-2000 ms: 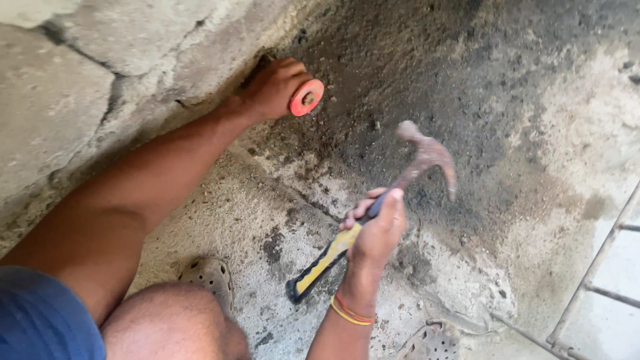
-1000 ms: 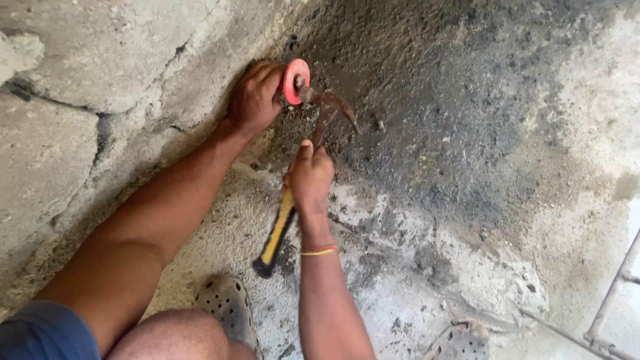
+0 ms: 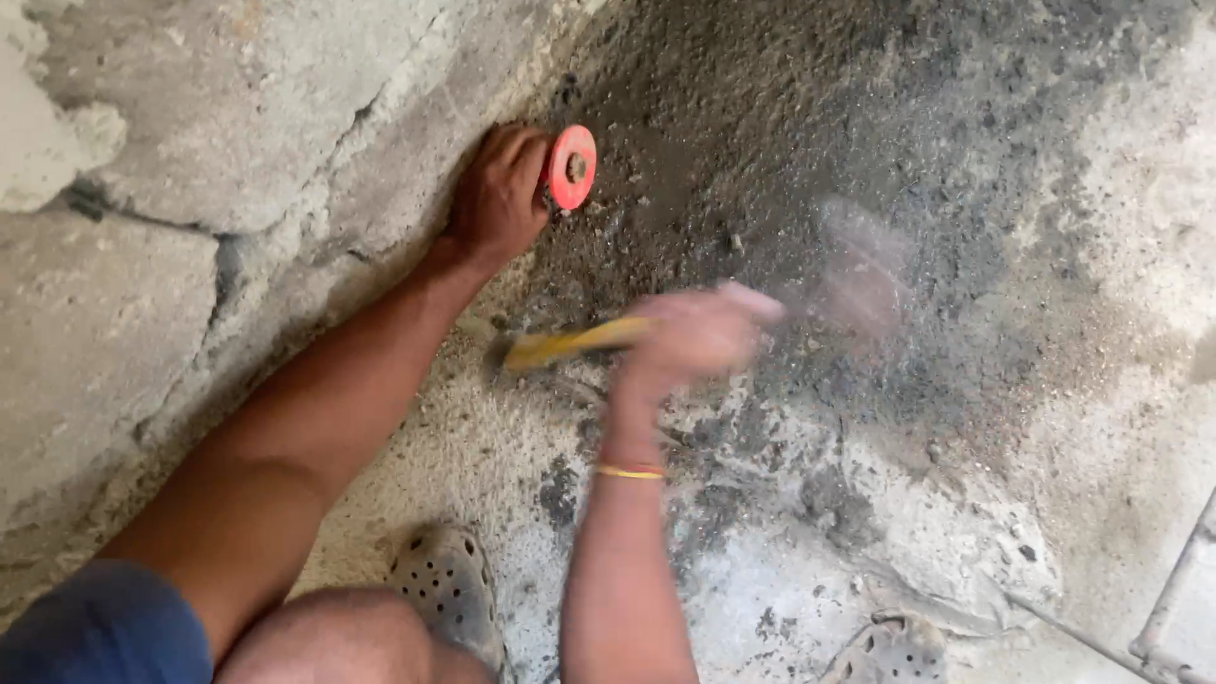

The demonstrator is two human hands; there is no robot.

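Note:
My left hand [image 3: 503, 190] grips a chisel at the foot of the stone wall; its round red hand guard [image 3: 574, 150] and the worn metal striking end face up, while the rest is hidden by my fingers. My right hand [image 3: 698, 332], blurred by motion, is closed around a claw hammer with a yellow and black handle [image 3: 579, 344]. The hammer's head [image 3: 864, 271] shows only as a faint blur over the dark rough floor, apart from the chisel and to its right.
A wall of large stones [image 3: 104, 304] with mortar joints runs along the left. Rough concrete floor [image 3: 760, 589] bears dark patches and loose grit. My perforated clogs [image 3: 446, 589] stand at the bottom. A metal frame [image 3: 1173, 589] and a thin rod [image 3: 1073, 632] lie at lower right.
One second ago the hammer's head was at the chisel's striking end; my right hand has since swung it away to the right. My left hand still holds the chisel by the wall.

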